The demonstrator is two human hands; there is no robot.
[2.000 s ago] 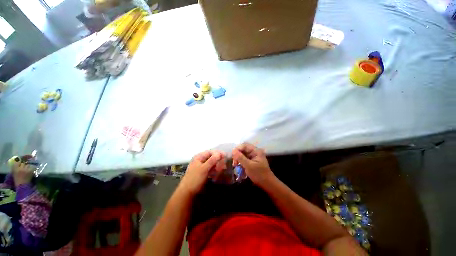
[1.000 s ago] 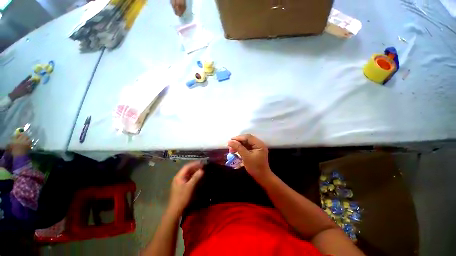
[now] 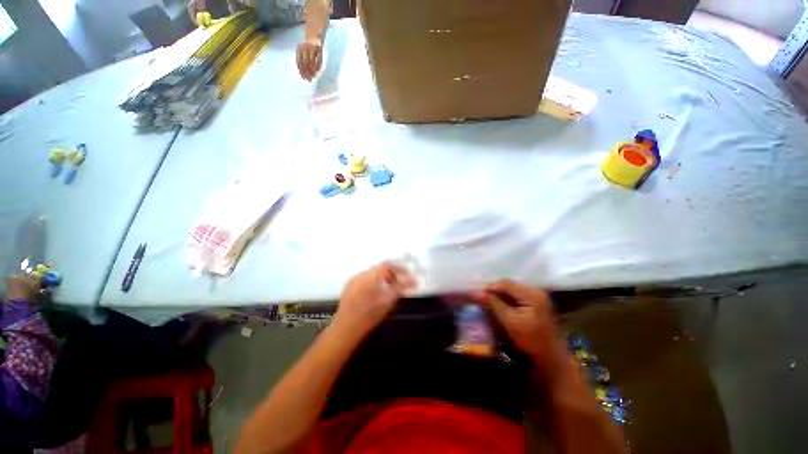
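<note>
My right hand (image 3: 523,312) is at the table's front edge, its fingers closed on the top of a clear plastic bag (image 3: 474,330). The bag hangs below the edge, blurred, with something blue and orange-yellow inside. My left hand (image 3: 376,291) is to its left, fingertips pinched on a small pale, shiny piece (image 3: 407,273) that looks like plastic; its shape is unclear. A stack of empty bags (image 3: 213,244) with pink-red print lies left of my hands. Loose blue-and-yellow toy pieces (image 3: 356,167) lie farther back on the table.
A brown carton (image 3: 465,58) stands at the back. A yellow tape roll (image 3: 627,167) is at right, a pen-like stick (image 3: 134,268) at left, printed yellow packaging (image 3: 190,84) far left. Other people's hands (image 3: 309,58) show. Bagged toys (image 3: 611,403) lie in an open carton low right.
My right hand has moved right with the bag. My left hand has risen to the table edge and now pinches a pale piece. At the back, another person's hand has come farther into view.
</note>
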